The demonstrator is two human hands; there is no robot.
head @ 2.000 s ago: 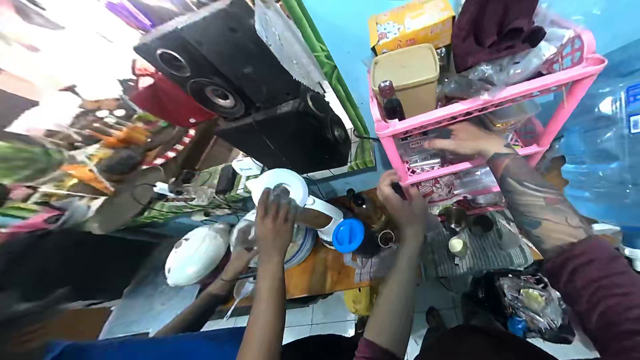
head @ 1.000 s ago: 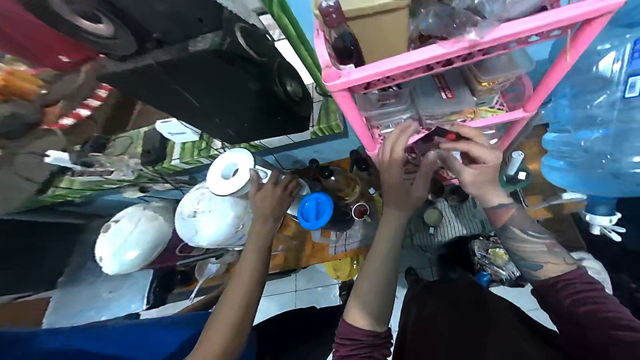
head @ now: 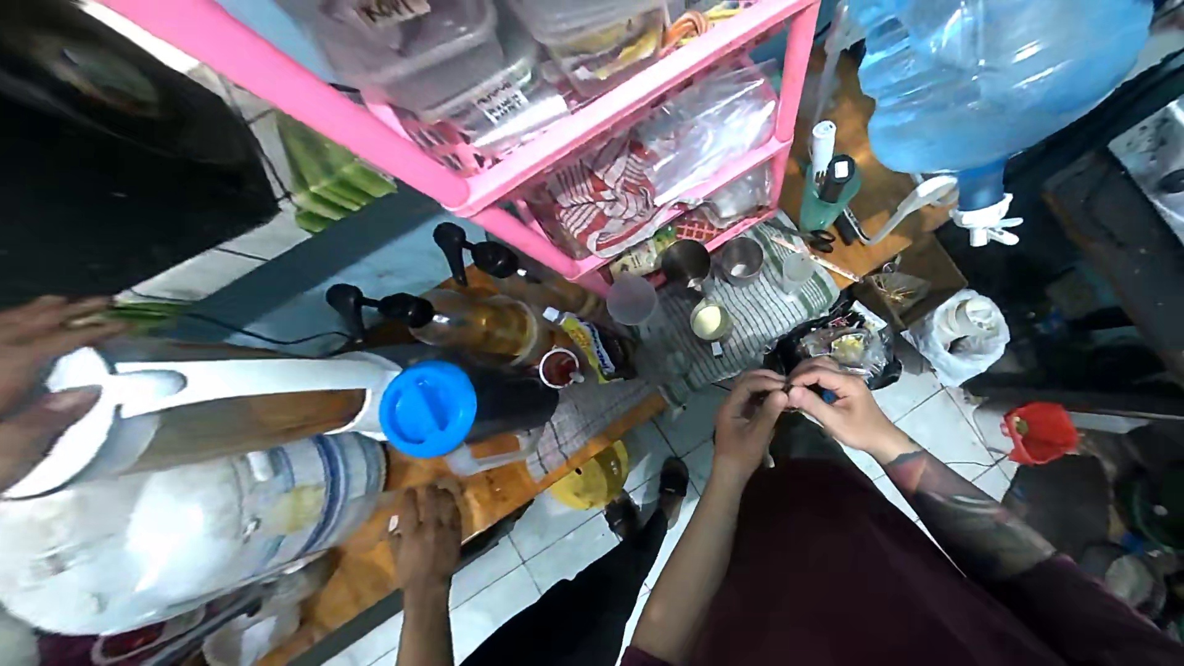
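My left hand and my right hand meet in front of my dark red shirt, fingertips together on a small dark item too small to name. A black-lined bin with wrappers lies just beyond the right hand. Above the hands, a striped cloth on the counter bears metal cups and a small cup with pale yellow contents. Another person's hand rests on the wooden counter at left, and a second one is by a pitcher with a blue lid.
A pink plastic shelf with boxes and bags stands over the counter. Pump bottles stand left of the cloth. A blue water bottle with a tap hangs over the right side. A red container is on the right.
Both my hands have moved away from the pink shelf, where they were a second ago, to in front of my body. The view has shifted a lot.
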